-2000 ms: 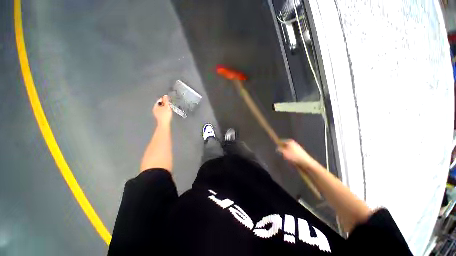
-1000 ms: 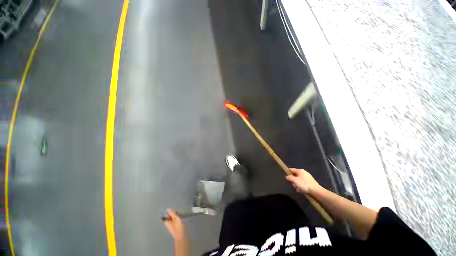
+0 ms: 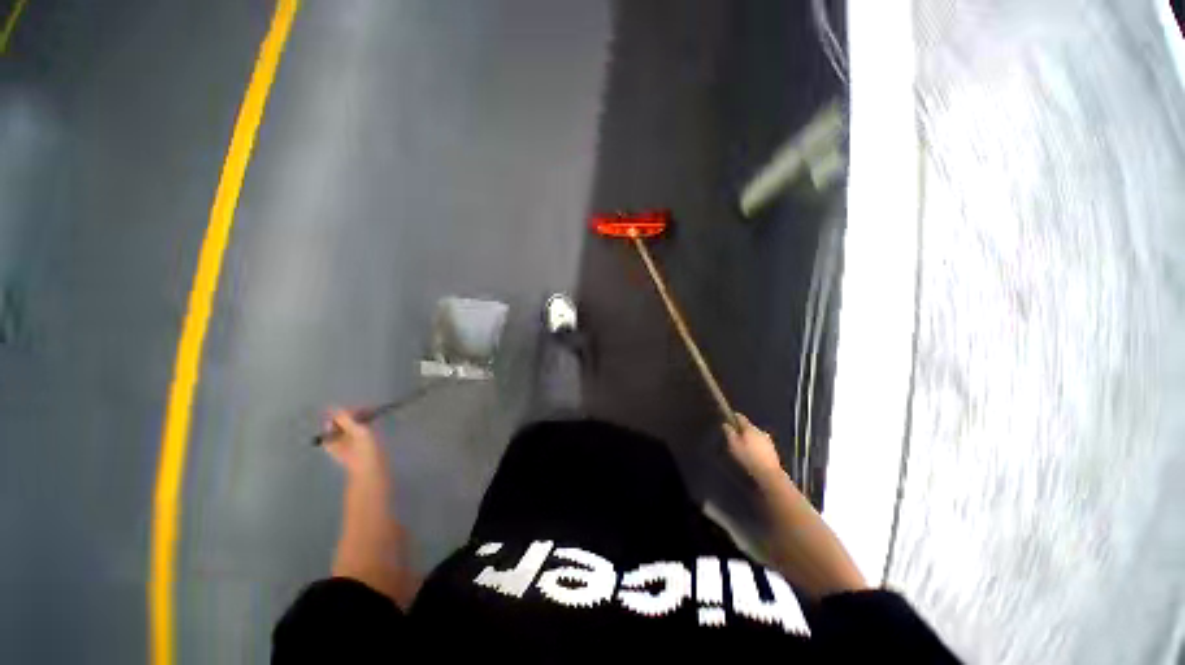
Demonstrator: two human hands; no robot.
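Observation:
My left hand (image 3: 351,439) is closed around the dark handle of the dustpan. The square silver-grey dustpan (image 3: 469,330) is low over the floor, left of my white shoe; whether it touches the floor I cannot tell. My right hand (image 3: 752,446) grips the tan broom handle (image 3: 685,331). The red-orange broom head (image 3: 632,225) is ahead and to the right of the shoe, in the shaded strip of floor. No sweepings can be made out in the blurred view.
A long table with a pale speckled top (image 3: 1040,325) and a white edge (image 3: 873,286) runs along the right. A pale table leg (image 3: 790,163) and cables stand beneath it. A yellow floor line (image 3: 199,325) runs along the left.
The dustpan has swung forward and left, with my left hand further forward. The broom head has turned crosswise and moved slightly forward. The table and yellow line have shifted in view.

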